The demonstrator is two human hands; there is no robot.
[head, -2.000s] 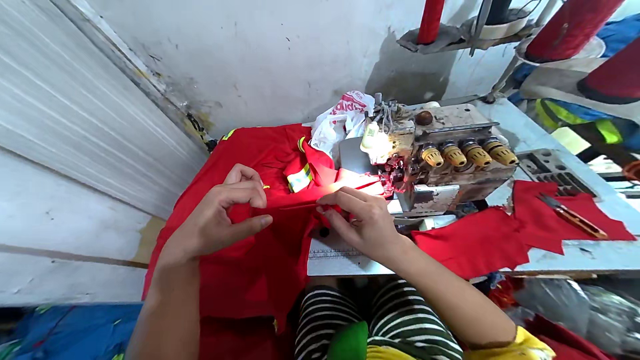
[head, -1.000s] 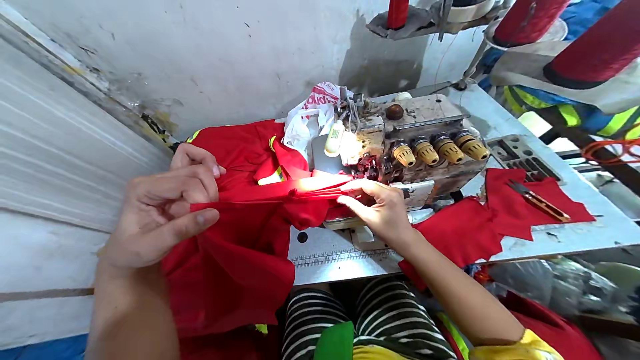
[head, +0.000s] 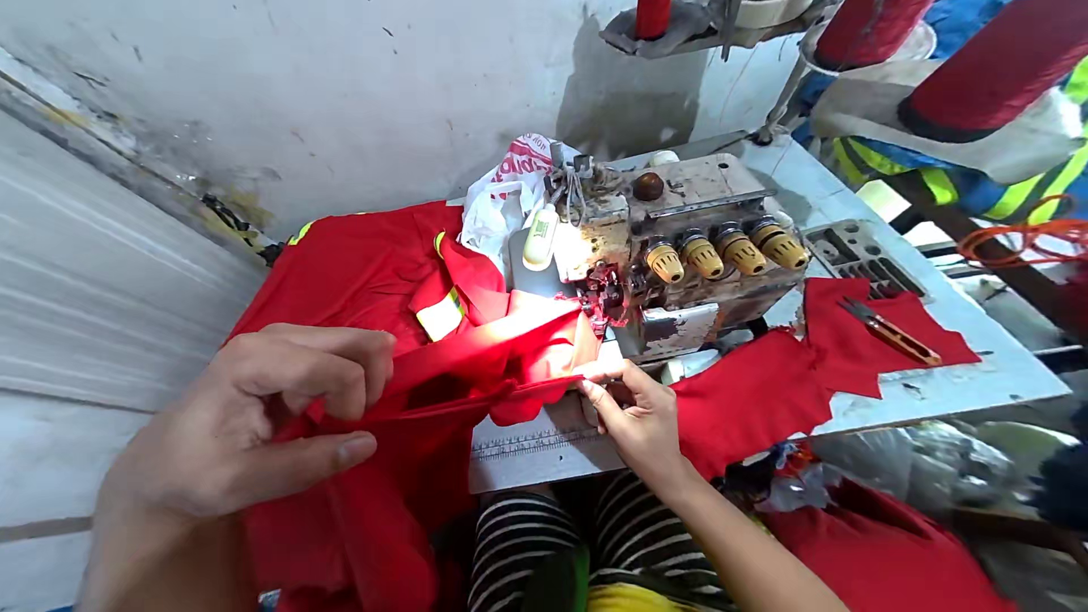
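Observation:
Red fabric [head: 391, 493] with a folded edge stretches between my hands, in front of an overlock sewing machine [head: 705, 255]. My right hand [head: 633, 408] pinches the folded edge just below the machine's needle area, where a lamp lights the cloth brightly. On the left, my left hand [head: 280, 416] is near the camera at the fabric; its thumb and curled fingers stand apart, and whether any finger behind touches the cloth is hidden. Behind it lies more of the red cloth with a yellow and silver reflective strip [head: 442, 314].
Thread snips [head: 892, 333] lie on red fabric pieces [head: 748, 399] at the table's right. A white plastic bag [head: 501, 200] and a small bottle [head: 541, 238] are by the machine. Large red thread cones [head: 994, 72] stand upper right. A wall rises behind the table [head: 1003, 374].
The red fabric's edge has been drawn out between my hands and brought toward the machine's front. My left hand's thumb and fingers, pinched on the cloth one second ago, have parted.

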